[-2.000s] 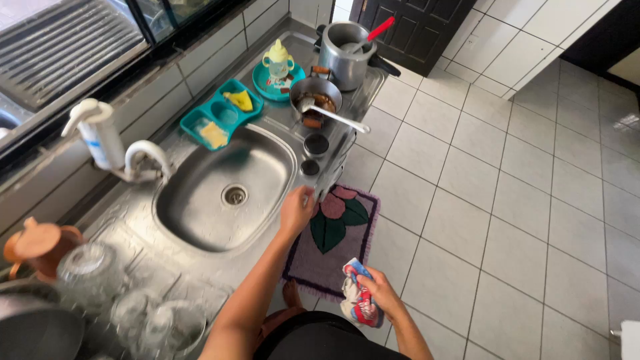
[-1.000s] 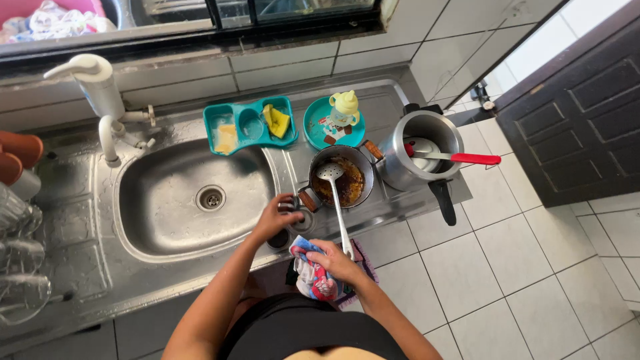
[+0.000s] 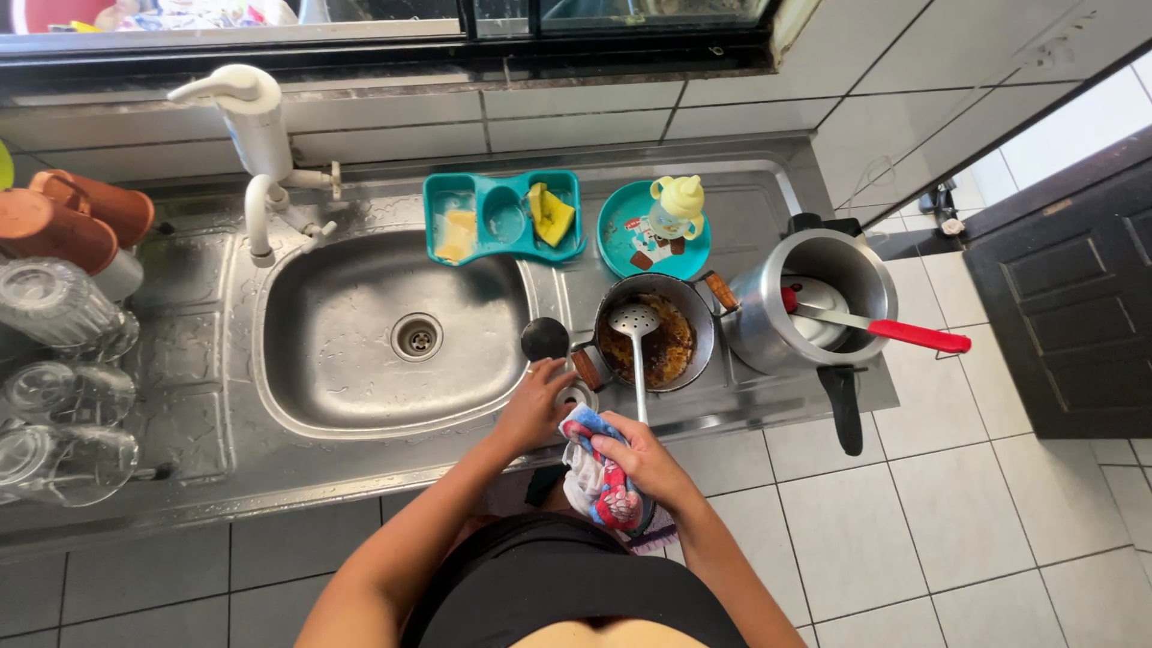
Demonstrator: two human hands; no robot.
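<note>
My left hand (image 3: 533,407) is at the sink's right front edge, its fingertips beside a round black item (image 3: 545,339) and a small round metal piece (image 3: 576,396); whether it grips either cannot be told. My right hand (image 3: 641,457) holds a bunched, patterned cloth (image 3: 598,472) in front of the counter. Just beyond my hands, a used pot (image 3: 670,360) with wooden handles has brown residue inside, and a skimmer (image 3: 634,322) rests in it, its handle pointing toward me.
Right of the stainless sink (image 3: 396,270) are a teal divided tray (image 3: 504,211) with sponges, a teal plate (image 3: 616,229) bearing a yellow-topped baby cup (image 3: 677,205), and a pressure cooker (image 3: 765,315) holding a red-handled utensil (image 3: 918,336). Glasses (image 3: 67,396) and orange mugs (image 3: 63,220) stand left.
The cloth in my right hand has come to the counter's front edge, close to my left hand. The view has turned and shifted considerably.
</note>
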